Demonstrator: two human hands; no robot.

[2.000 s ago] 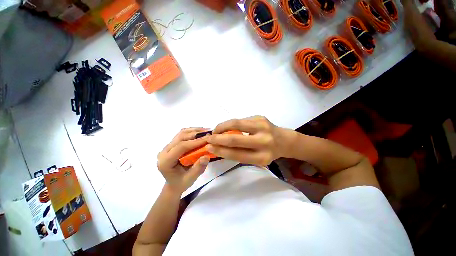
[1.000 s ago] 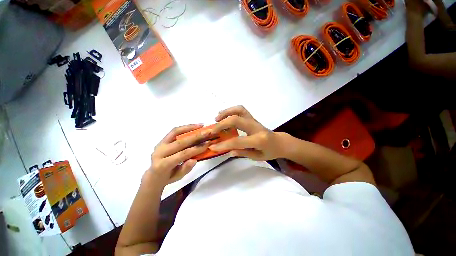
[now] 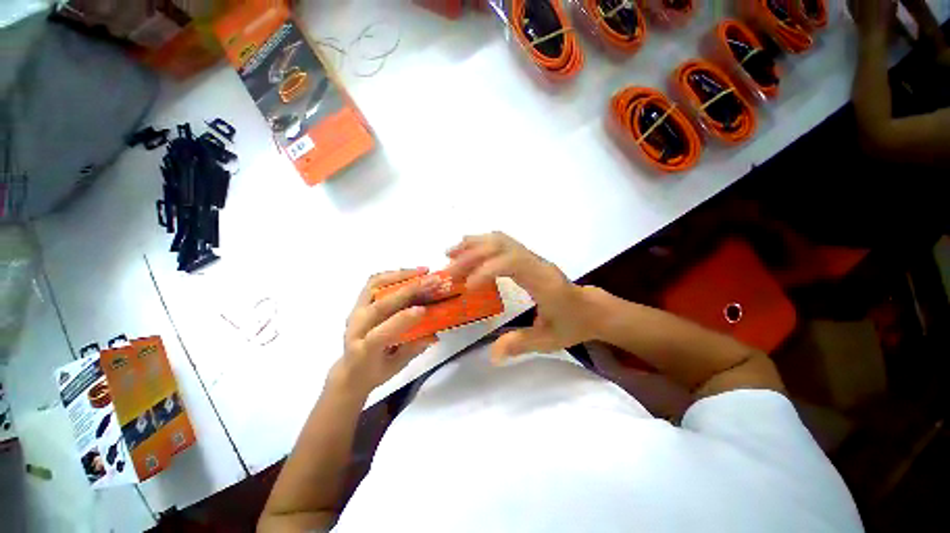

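Note:
An orange retail carton (image 3: 464, 304) is held end-up close in front of my body, near the table's front edge, with its orange end face showing. My left hand (image 3: 388, 323) grips its left side, fingers over the top. My right hand (image 3: 531, 297) is at its right end, thumb apart from the fingers; the fingertips are over the carton's far edge, and whether they touch it is unclear. A thin dark slot or line shows in the end face, partly under my left fingers.
Black hang tabs (image 3: 194, 198) lie heaped at left. A printed carton (image 3: 297, 94) lies at the back. Finished cartons (image 3: 146, 406) stand at lower left. Bagged cable coils (image 3: 656, 129) lie in rows at back right. Loose ties (image 3: 253, 320) lie on the table. Another person's arm (image 3: 885, 104) is at right.
The carton's orange end face now shows more fully. My right hand has loosened, with its thumb and fingers spread from the carton. My left hand still holds it.

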